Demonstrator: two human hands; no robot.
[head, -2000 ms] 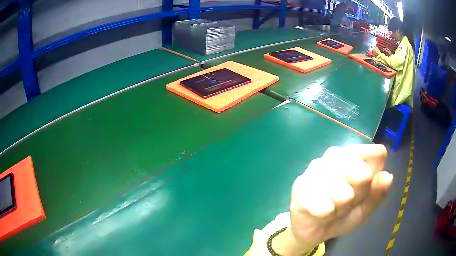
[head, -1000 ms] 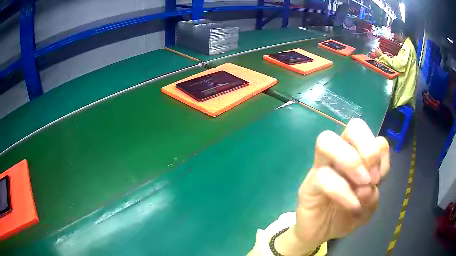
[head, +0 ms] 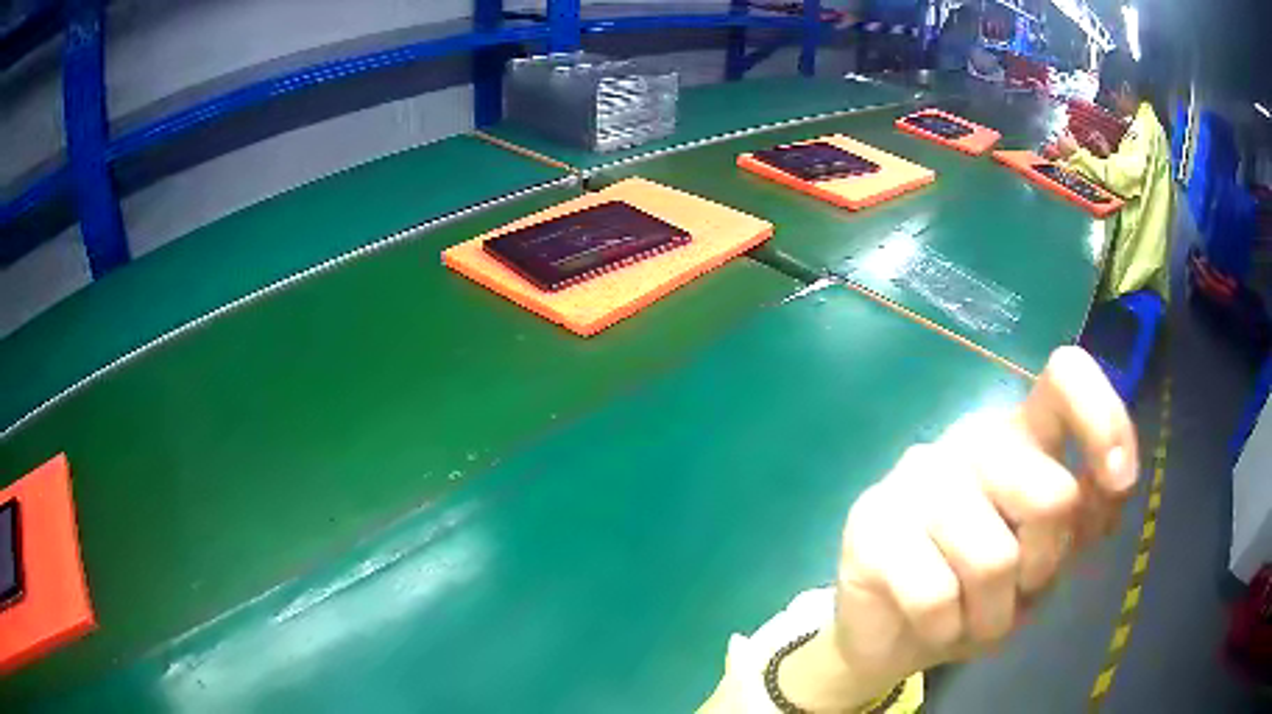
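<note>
My right hand (head: pixel 990 516) is raised at the lower right above the bench edge, its fingers curled in and the index finger bent at the top. No object shows in it. A dark bead bracelet and yellow cuff are at the wrist. My left hand is out of the picture. The nearest whole tablet (head: pixel 586 243) lies dark side up on an orange foam pad (head: pixel 607 310), beyond my hand's reach. Another orange pad (head: pixel 56 558) with part of a tablet (head: pixel 10 551) is cut off by the left edge.
More tablets on orange pads (head: pixel 893 181) lie further along the green bench (head: pixel 419 405). A silvery block (head: pixel 593 105) stands at the back. Clear film (head: pixel 963 290) lies mid-bench. A person in yellow (head: pixel 1144 195) sits far right near a blue stool (head: pixel 1137 349). Blue racking (head: pixel 321 91) runs behind.
My right hand turned and its fingers shifted while staying curled; it is slightly further right. The nearest whole pad moved slightly down-left relative to the bench seam. The left pad is further out of view.
</note>
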